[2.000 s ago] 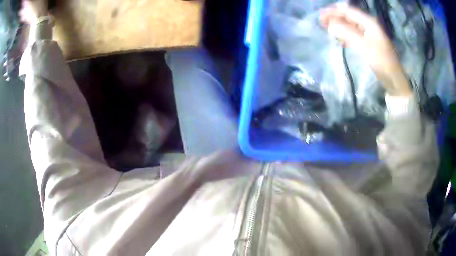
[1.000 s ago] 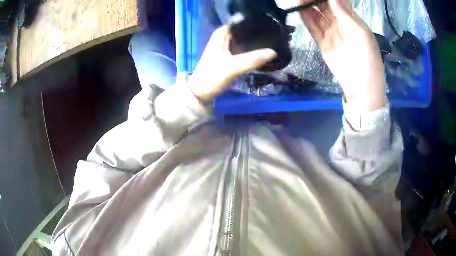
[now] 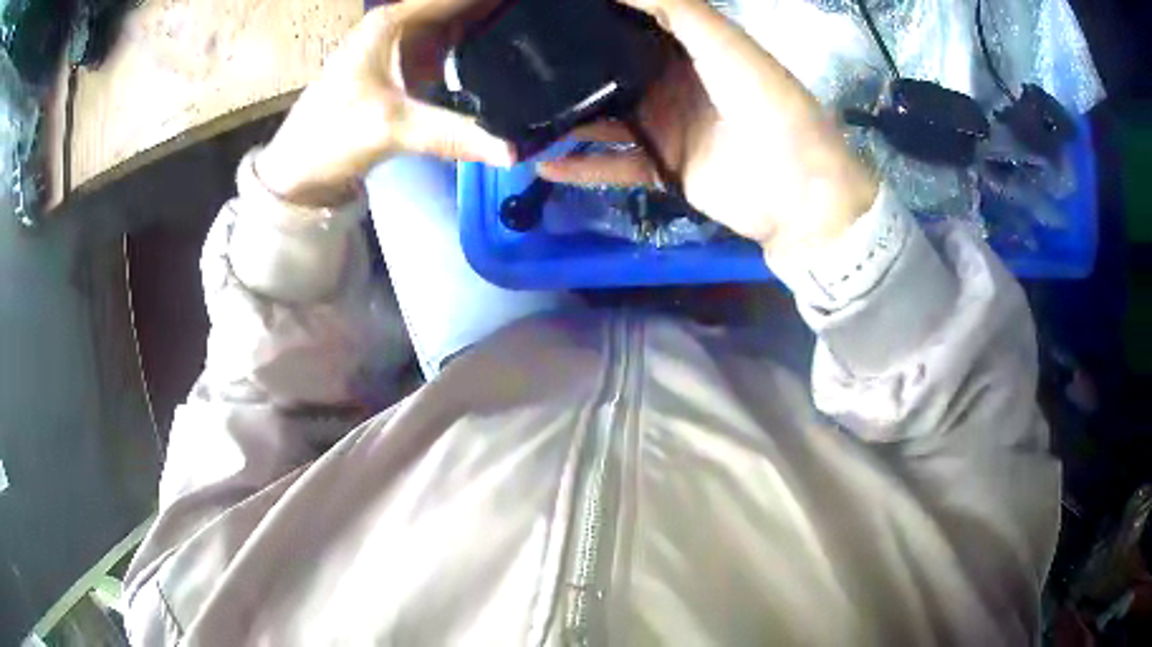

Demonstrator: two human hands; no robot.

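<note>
A smooth black power adapter [image 3: 550,63] is held between my two hands above the near left part of the blue bin [image 3: 606,268]. My left hand [image 3: 379,108] grips its left side, with the thumb along the lower edge. My right hand [image 3: 720,120] is at its right side, with a black cord [image 3: 654,154] running down by the fingers. A small black plug end [image 3: 522,205] hangs below the adapter, over the bin's near left corner. The fingertips at the far side of the adapter are partly hidden or cut off by the top edge.
Two more black adapters, a larger one [image 3: 935,119] and a smaller one [image 3: 1033,116], lie with cords on clear bubble wrap [image 3: 821,51] in the right part of the bin. A worn wooden board [image 3: 190,70] is at upper left. A light blue trouser leg [image 3: 436,253] shows left of the bin.
Both hands and the black adapter have moved left and up. My right hand has come from the cord to the adapter's right side. The bin's contents at right are more exposed.
</note>
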